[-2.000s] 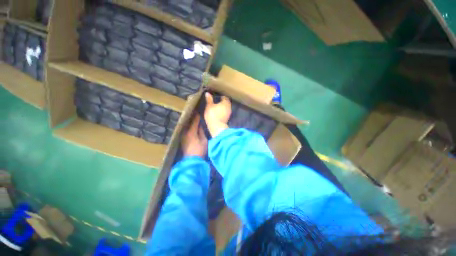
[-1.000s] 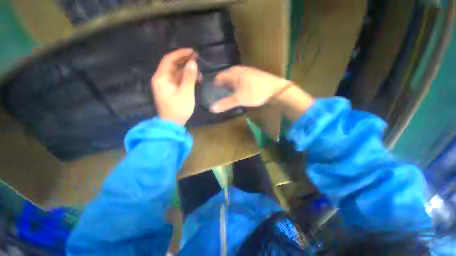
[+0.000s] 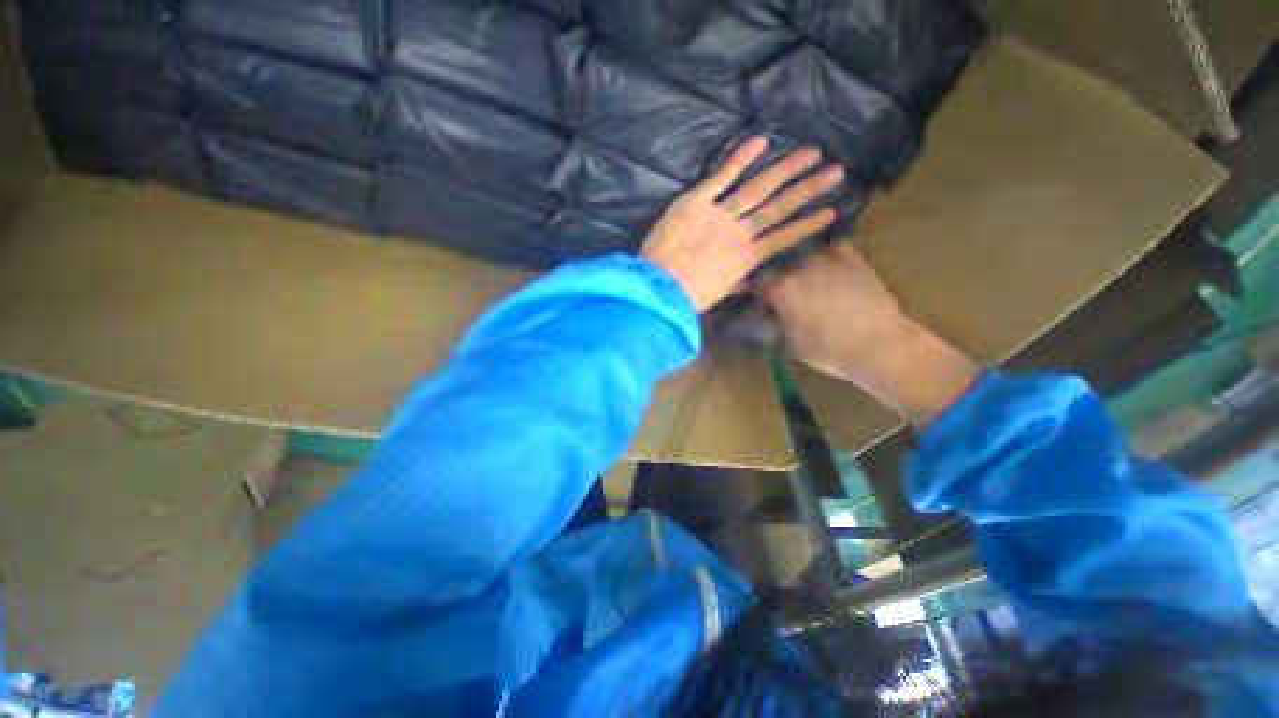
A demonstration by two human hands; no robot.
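Observation:
Black shiny wrapped packets (image 3: 470, 119) lie in tight rows in an open brown carton (image 3: 211, 281) at the top of the view. My left hand (image 3: 725, 232) lies flat with fingers spread on the packets near the carton's front right corner. My right hand (image 3: 837, 316) is just to its right, at that corner, with its fingertips hidden against the packets and under my left hand. Whether it grips a packet cannot be seen.
One carton flap (image 3: 1045, 197) folds out to the right and another runs along the near side. Brown cardboard (image 3: 126, 519) lies at the lower left. Blurred dark and bright shapes fill the lower right.
The view has shifted across the carton, showing more rows. My left hand has gone from curled fingers to spread flat on the packets. My right hand has moved down to the corner.

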